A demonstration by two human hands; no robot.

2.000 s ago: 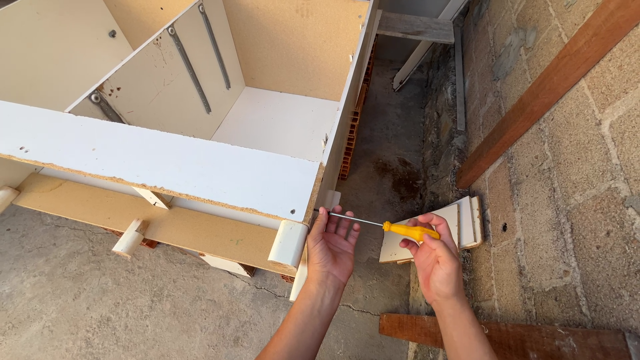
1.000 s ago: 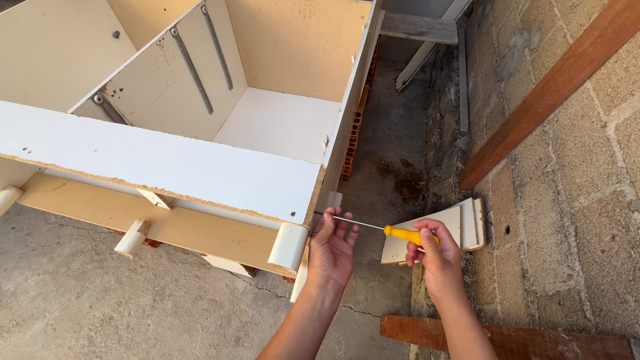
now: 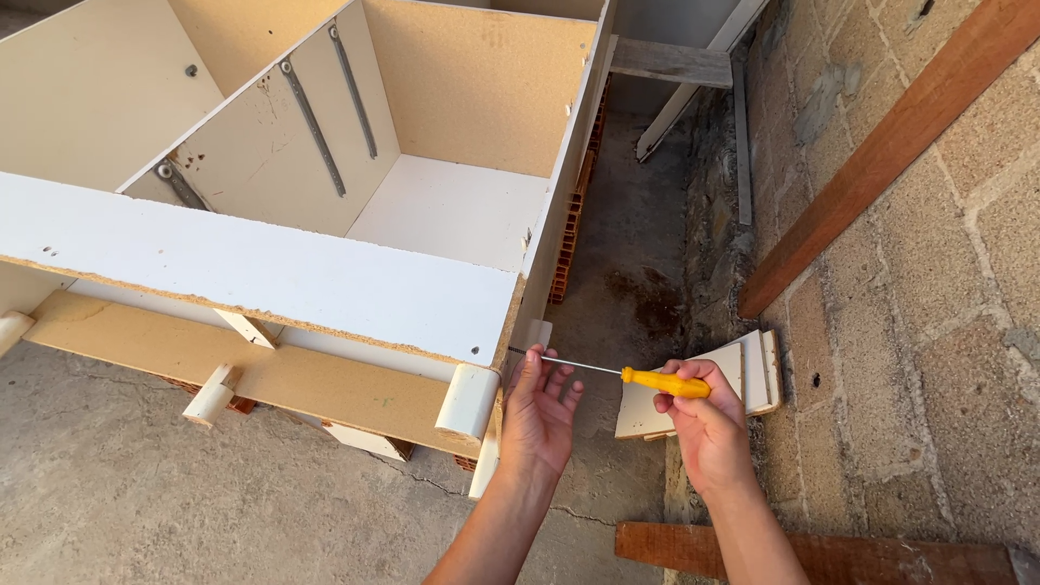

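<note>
My right hand (image 3: 705, 422) is closed around the yellow handle of a screwdriver (image 3: 666, 383), whose metal shaft points left. The fingertips of my left hand (image 3: 540, 398) pinch around the front end of the shaft, beside a dark threaded screw (image 3: 517, 349) that enters the side edge of a white particleboard cabinet (image 3: 390, 301). The screwdriver's tip is hidden by my left fingers. Just left of that hand, a short rounded white leg (image 3: 468, 400) is at the cabinet's corner.
Hollow bricks (image 3: 569, 236) lie under the cabinet. Cut white boards (image 3: 691, 382) lean against the block wall (image 3: 877, 390) at the right. One reddish wooden beam (image 3: 877, 162) slants along the wall, and another (image 3: 812, 552) lies at the bottom right. Metal drawer runners (image 3: 313, 130) line a cabinet divider.
My right hand's fingers have shifted their hold on the screwdriver's handle. My left hand stays at the screw by the cabinet's edge.
</note>
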